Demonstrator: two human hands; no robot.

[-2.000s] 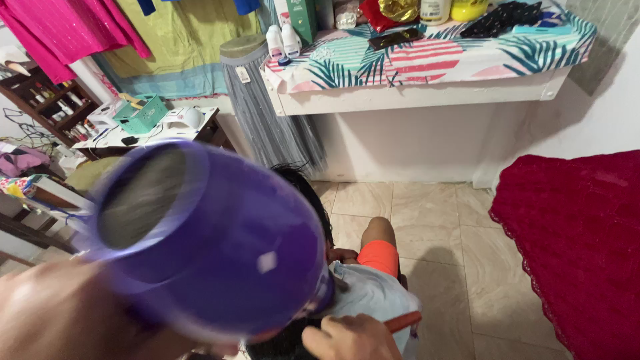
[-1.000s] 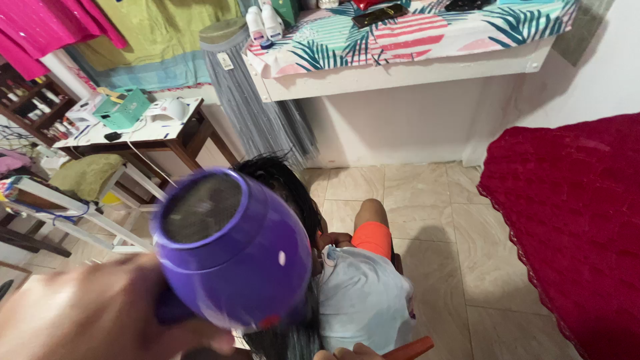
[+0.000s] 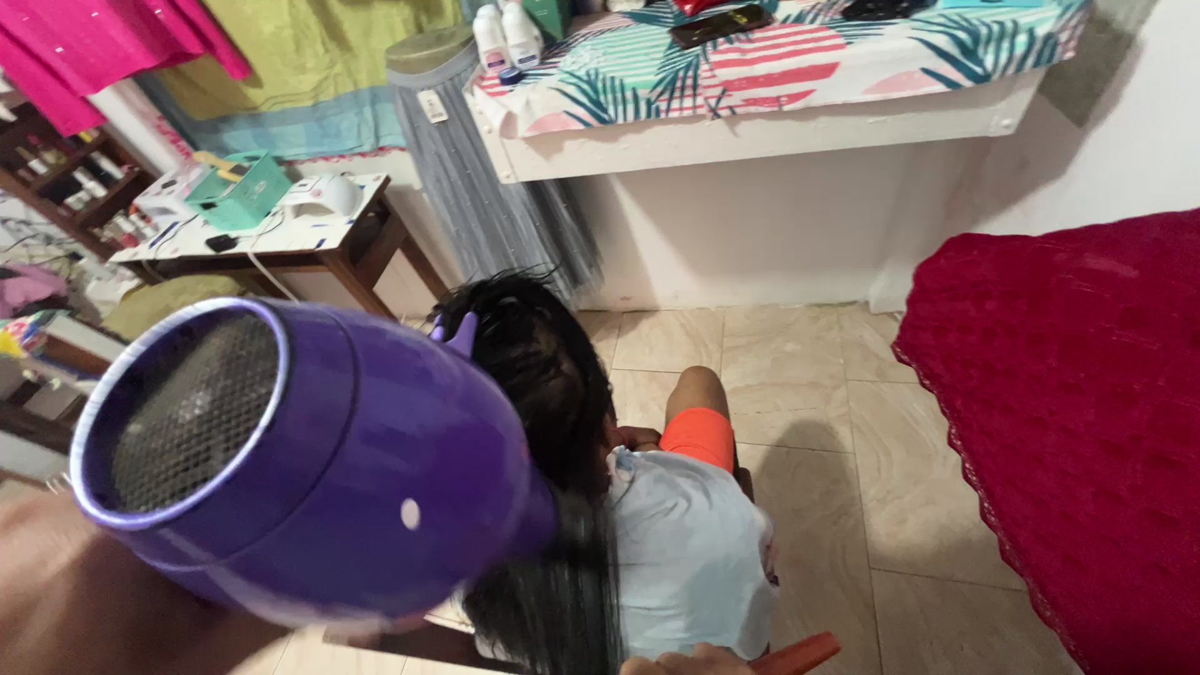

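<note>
My left hand (image 3: 122, 591) grips a purple hair dryer (image 3: 375, 469), whose mesh intake faces me and whose nozzle points at the long black hair (image 3: 553, 581) of a seated person. At the bottom edge, my right hand (image 3: 689, 662) is partly cut off, its fingers closed around an orange-red handle (image 3: 797, 653), likely of a comb; the rest of it is hidden. A purple clip (image 3: 462, 334) shows at the side of the person's head (image 3: 539, 375). The person wears a pale shirt (image 3: 694, 553) and orange shorts (image 3: 698, 437), back turned to me.
A white shelf (image 3: 769, 141) with a leaf-print cloth holds bottles (image 3: 506, 39) and a phone-like dark item (image 3: 720, 26). At left stands a small table (image 3: 309, 234) with a green basket (image 3: 241, 190). A dark red cover (image 3: 1078, 403) spreads at right over tiled floor (image 3: 797, 375).
The hair dryer moved right and down from two seconds ago to one second ago, and now appears larger and further left. My right hand has dropped toward the bottom edge.
</note>
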